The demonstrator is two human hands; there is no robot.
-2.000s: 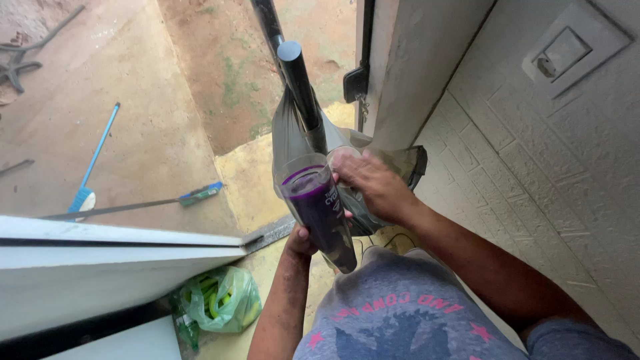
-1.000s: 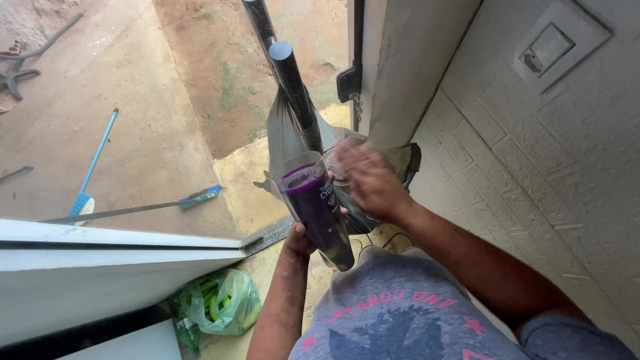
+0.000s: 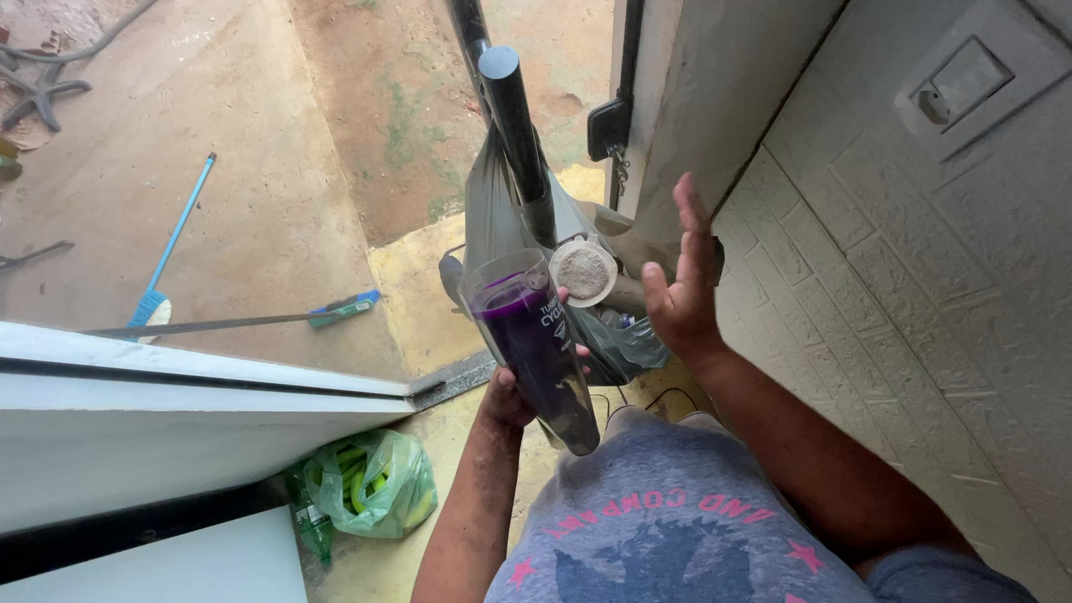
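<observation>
My left hand grips the clear dust container of a vacuum cleaner, which has a purple inner part and dark matter toward its narrow end. Behind its rim is a round filter coated in grey dust; fingertips of the left hand show beside it. My right hand is raised to the right of the filter, fingers apart, holding nothing. Beyond the container a black tube stands in front of a grey plastic bag with rubbish at its lower right.
A white door stands at left, a frame with a lock and a brick-patterned wall with a socket at right. A green bag of bananas and a green bottle are on the floor. Outside lie a blue-handled broom and another brush.
My right hand, blurred over the filter area before, has moved away to the right and opened, and the dusty filter now shows. My left hand has kept its hold on the container.
</observation>
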